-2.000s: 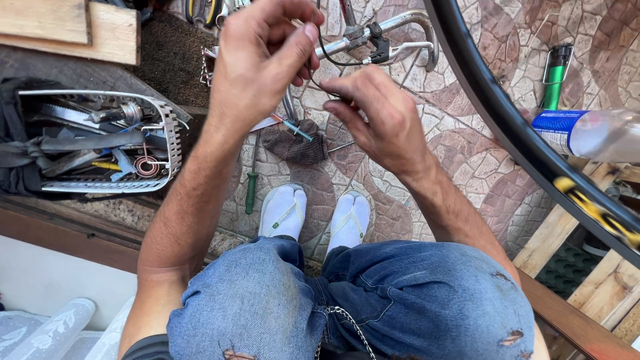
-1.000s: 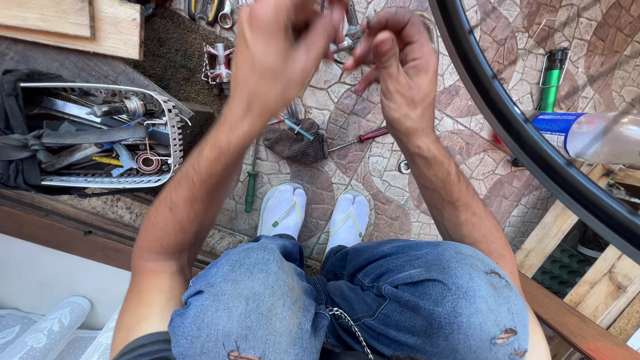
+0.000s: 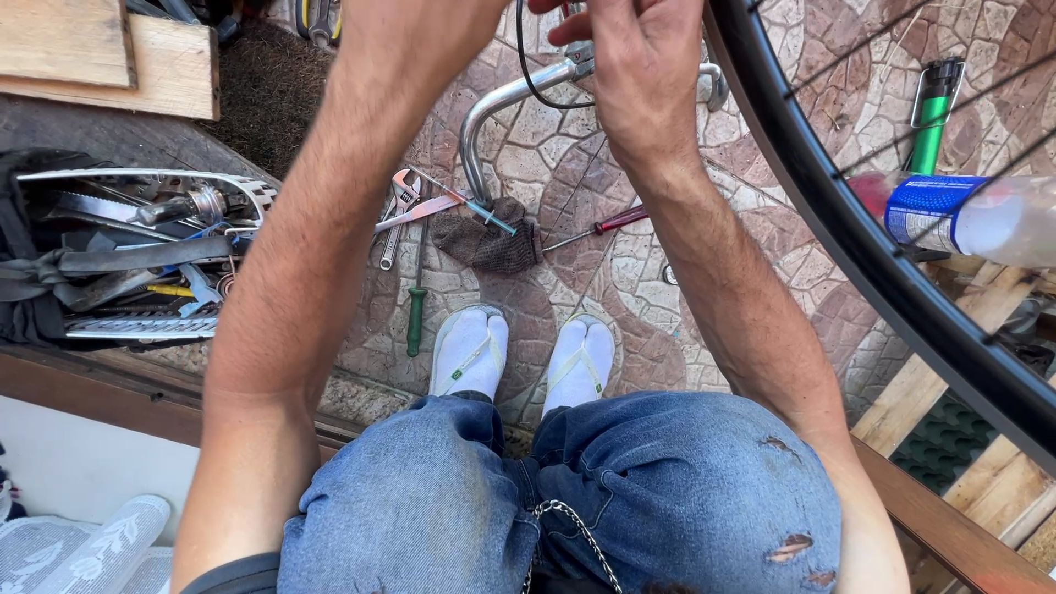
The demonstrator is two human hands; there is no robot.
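Observation:
My left hand [image 3: 425,29] is at the top edge, its fingers cut off by the frame. Right of it, my right hand [image 3: 643,66] is raised over a curved metal bicycle handlebar [image 3: 507,99]; its fingertips also lie partly outside the view, so what they hold cannot be told. A thin black cable [image 3: 528,78] loops down between the hands and passes beside the right one. Below lie a dark knitted cloth [image 3: 487,239], a syringe [image 3: 483,213] across it, a red-handled screwdriver [image 3: 619,219], an adjustable wrench [image 3: 400,214] and a green-handled screwdriver [image 3: 416,322].
A basket of tools [image 3: 148,330] stands at left below wooden boards [image 3: 165,70]. A bicycle wheel [image 3: 817,206] arcs across the right side, over a plastic bottle [image 3: 924,213] and near a green hand-held tool [image 3: 932,132]. My feet [image 3: 470,355] rest on the patterned floor.
Both hands have moved up toward the top edge, the left one now partly out of view. The handlebar's curved end now reaches down to the knitted cloth.

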